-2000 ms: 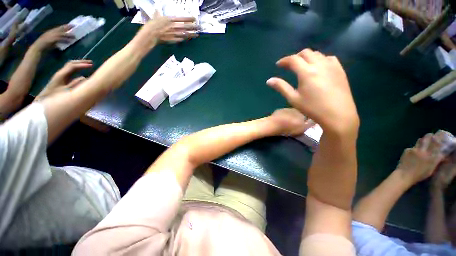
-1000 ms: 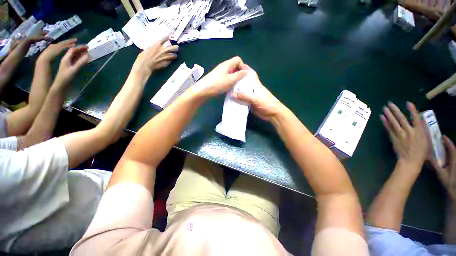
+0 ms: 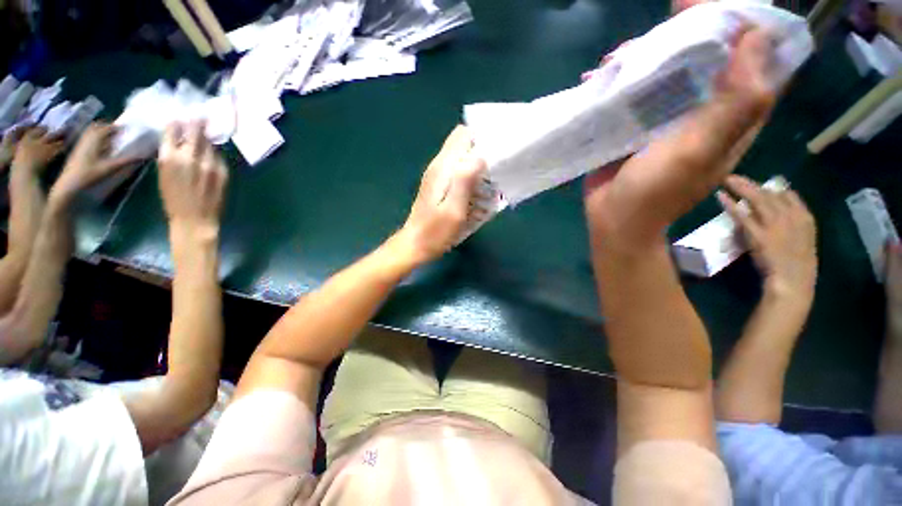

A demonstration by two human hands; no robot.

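A long, soft white wrapped product (image 3: 584, 124) with a grey printed patch stretches from the centre to the upper right, large and close to the camera. My right hand (image 3: 707, 128) holds it near its right end. My left hand (image 3: 450, 198) is closed on a white printed piece, seemingly a folding carton (image 3: 482, 210), at the left end of the wrapped product. The fingers and the wrapped product hide most of this carton. I cannot tell whether the product's end is inside it.
A fanned leaflet pile (image 3: 336, 44) lies at the upper left on the dark green table (image 3: 386, 148). At left, neighbours' hands (image 3: 193, 178) handle white papers or cartons. At right, a neighbour's hand (image 3: 781, 232) rests on a carton (image 3: 707, 247); another carton (image 3: 870, 222) lies beyond.
My hands have moved apart, and the white wrapped product has risen to the upper right. The carton at left is gone from its spot. The neighbour's hand at right is now on a carton.
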